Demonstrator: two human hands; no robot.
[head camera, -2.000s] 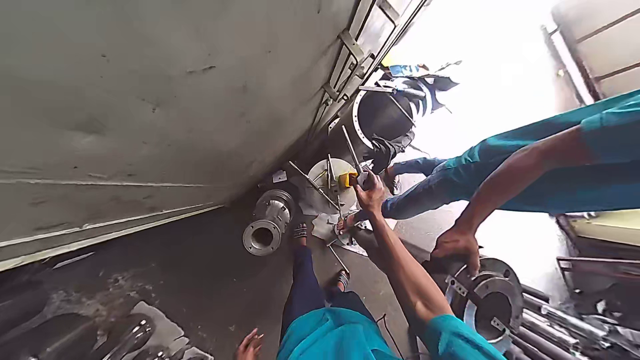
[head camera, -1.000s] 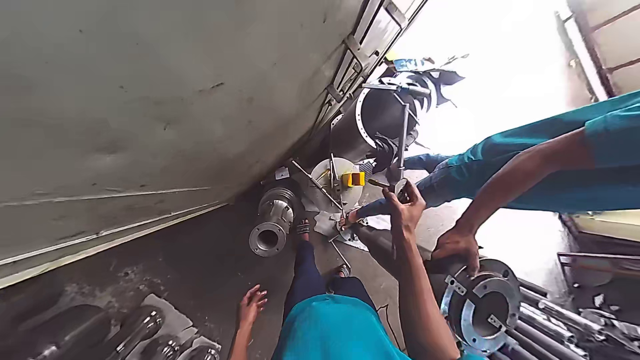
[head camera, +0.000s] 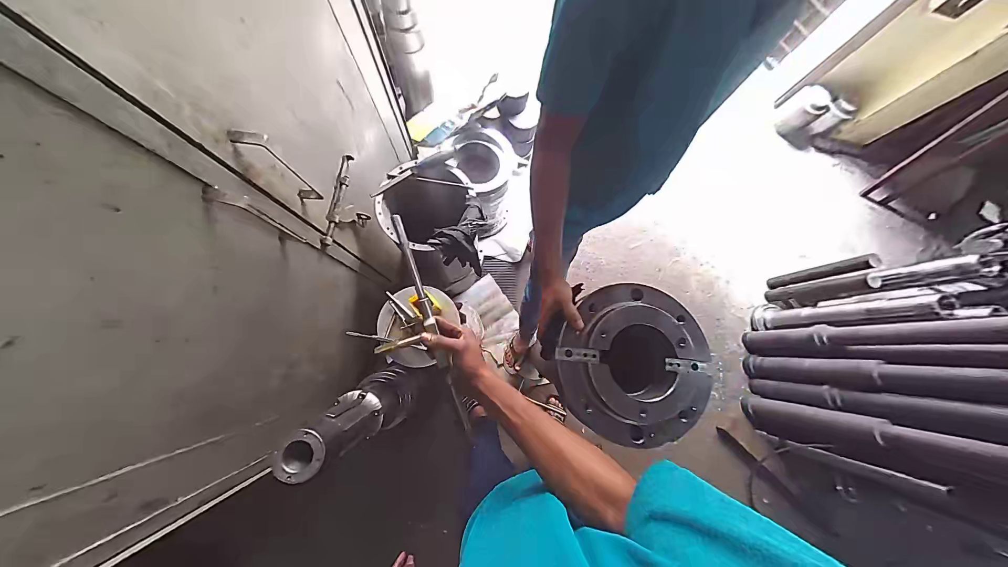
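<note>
My right hand (head camera: 457, 346) is closed on a long, slim metal tool (head camera: 411, 260), perhaps a caliper, held above a round pale disc (head camera: 386, 319). A yellow object (head camera: 431, 302) shows behind the tool, and a brass-coloured piece (head camera: 398, 344) reaches left from my fingers; whether I grip that piece too, I cannot tell. Only fingertips of my left hand (head camera: 403, 560) show at the bottom edge. To the right stands a large steel flanged ring (head camera: 693, 335) with bolt holes. Another person's hand (head camera: 561, 305) rests on its upper left rim.
A tall metal panel (head camera: 142, 276) with handles fills the left side. Below the disc lies a flanged shaft (head camera: 346, 425). Behind are a large open cylinder (head camera: 383, 213) and a dark cloth or glove (head camera: 461, 240). Several metal rods (head camera: 882, 339) lie at right.
The view has turned strongly. My right hand, with the long tool in it, is now over the pale disc. My left hand, visible with spread fingers before, is almost out of view.
</note>
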